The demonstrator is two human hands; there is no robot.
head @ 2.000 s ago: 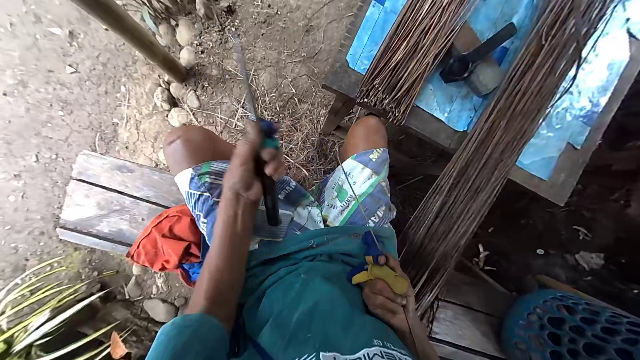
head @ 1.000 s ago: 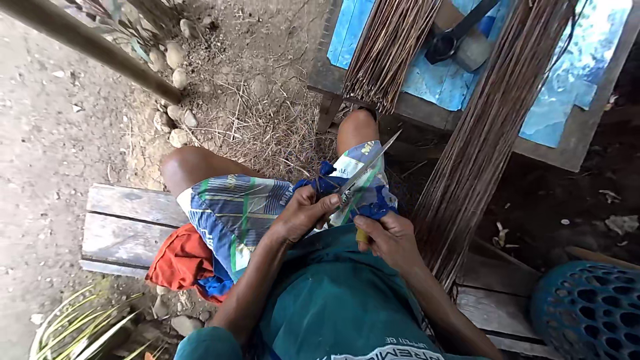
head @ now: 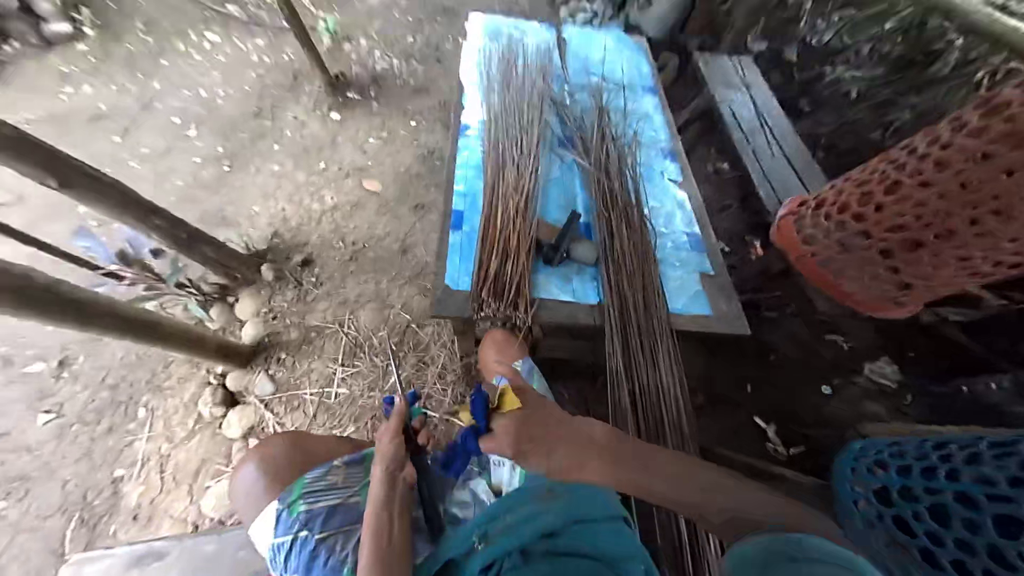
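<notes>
My left hand [head: 400, 448] is closed on a knife [head: 418, 472] with a dark handle and a thin blade that points up and away. Blue cloth is wrapped near the fingers. In my right hand [head: 528, 424] is a small yellow piece [head: 506, 398], with a strip of blue cloth [head: 462, 450] at the fingers that hangs toward my lap. The two hands are close together above my lap. Beyond them, a bundle of thin brown sticks [head: 512, 192] lies on the table, its cut ends toward my knee.
A low table [head: 708, 300] covered with blue plastic stands ahead. On it lie a hammer-like tool [head: 570, 240] and a second stick bundle [head: 640, 304] that reaches down beside me. To the right are a red perforated basket [head: 912, 208], a blue one [head: 936, 496] and a plank bench [head: 760, 128].
The view has swung strongly toward the table. My hands, close together over my lap a second ago, are now farther forward. The knife blade has turned to point up and slightly left.
</notes>
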